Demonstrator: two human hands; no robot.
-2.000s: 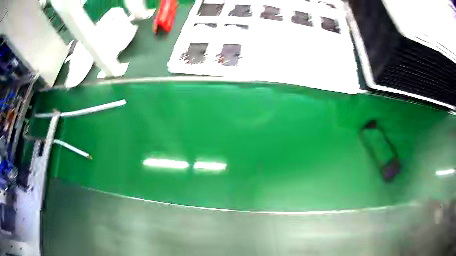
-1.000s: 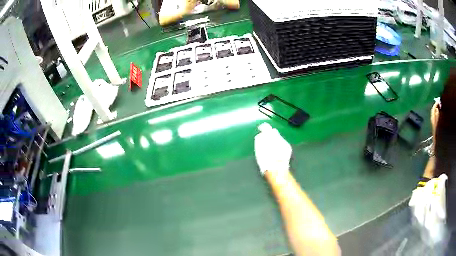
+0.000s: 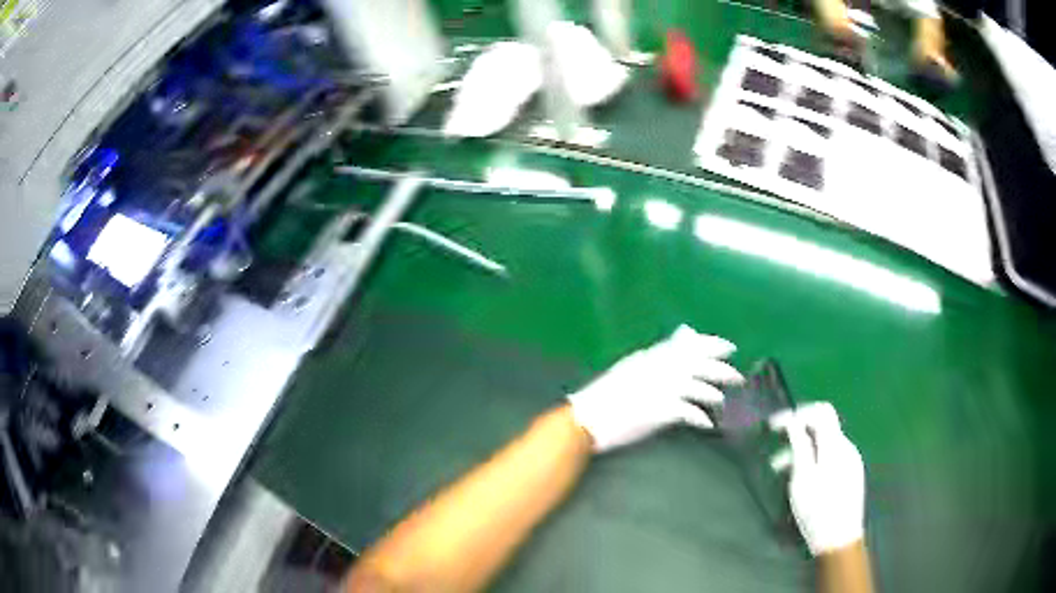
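A black phone middle frame (image 3: 755, 400) is between my two hands above the near side of the green belt. It is blurred, and its lower part is hard to see. My left hand (image 3: 662, 392), in a white glove, comes from the lower left with its fingers on the frame's solid end. My right hand (image 3: 825, 477), also white-gloved, is at the frame's right side with thumb and fingers closed on its edge. No small dark-blue part can be made out.
A machine with blue tubes and a bright screen (image 3: 127, 249) stands left. Guide rails (image 3: 498, 188) angle over the belt (image 3: 602, 272). Beyond it are white posts, a red sign (image 3: 679, 66), a blister tray (image 3: 892, 206) and a tray stack (image 3: 1031, 174). Another person's hands (image 3: 930, 46) show top right.
The view has swung left toward the machine. One second ago one gloved hand was beside a frame lying on the belt; now both my hands are on a frame.
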